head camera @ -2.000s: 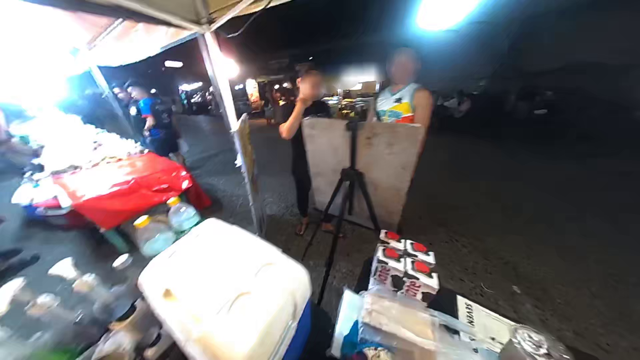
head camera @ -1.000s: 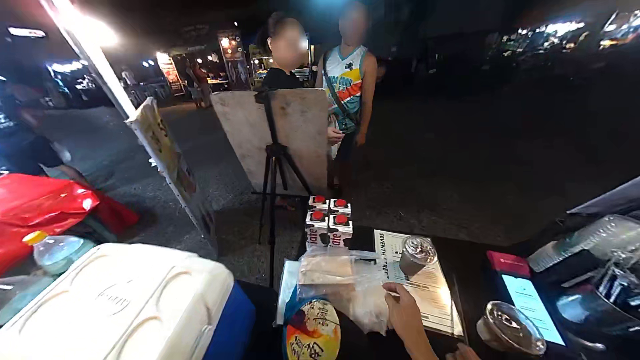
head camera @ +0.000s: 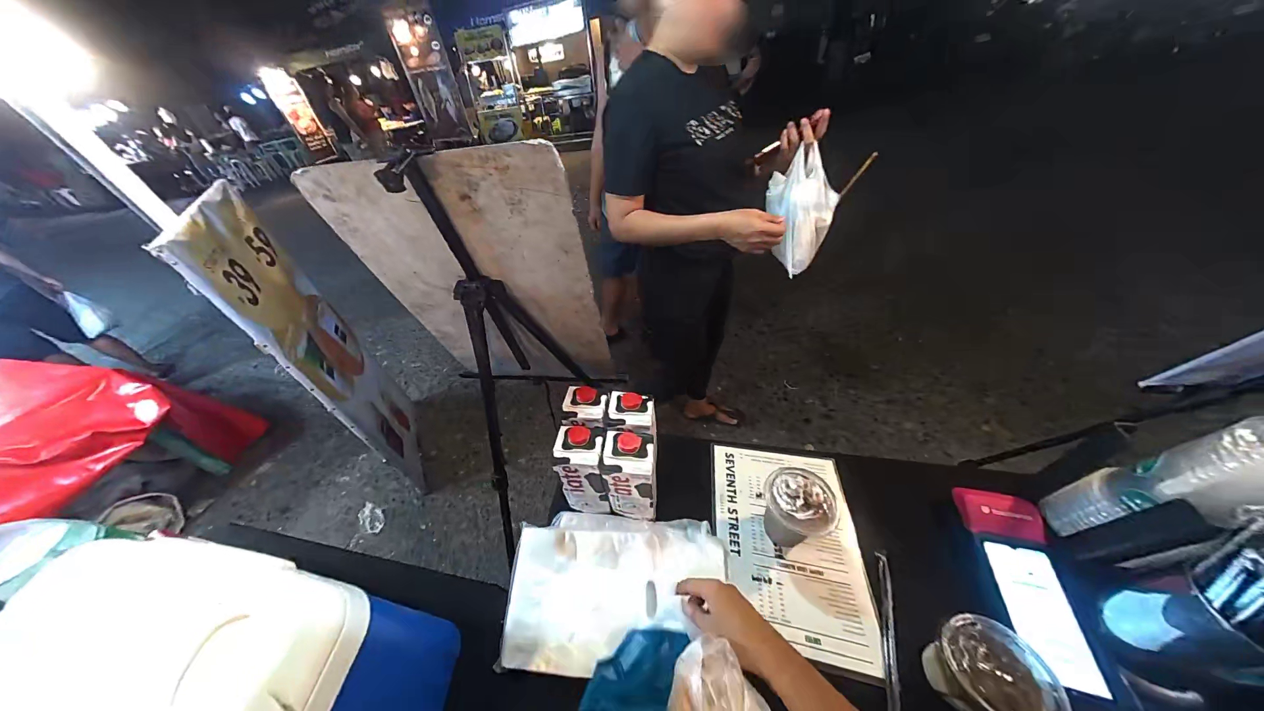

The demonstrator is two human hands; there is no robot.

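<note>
My right hand [head camera: 726,617] reaches in from the lower right, its curled fingers gripping the right edge of a stack of whitish plastic bags [head camera: 592,602] with a handle slot. Teal plastic [head camera: 637,671] and a crumpled clear bag [head camera: 713,676] lie just below the hand. My left hand is out of view. To the right, a lidded clear cup [head camera: 800,504] with a brown drink stands on a printed menu sheet [head camera: 829,602]. Several cartons with red caps [head camera: 604,464] stand behind the bags.
A blue and white cooler [head camera: 405,652] is at the lower left. A tripod [head camera: 484,375] holds a board beyond the table. At right are a lit phone-like screen [head camera: 1047,617], another drink cup [head camera: 997,662] and stacked clear cups [head camera: 1155,484]. A person [head camera: 671,158] holds a white bag.
My right hand has moved left over the bags. The round, colourful thing at the bags' lower edge is no longer visible. The person in black now stands right of the board. The view has shifted.
</note>
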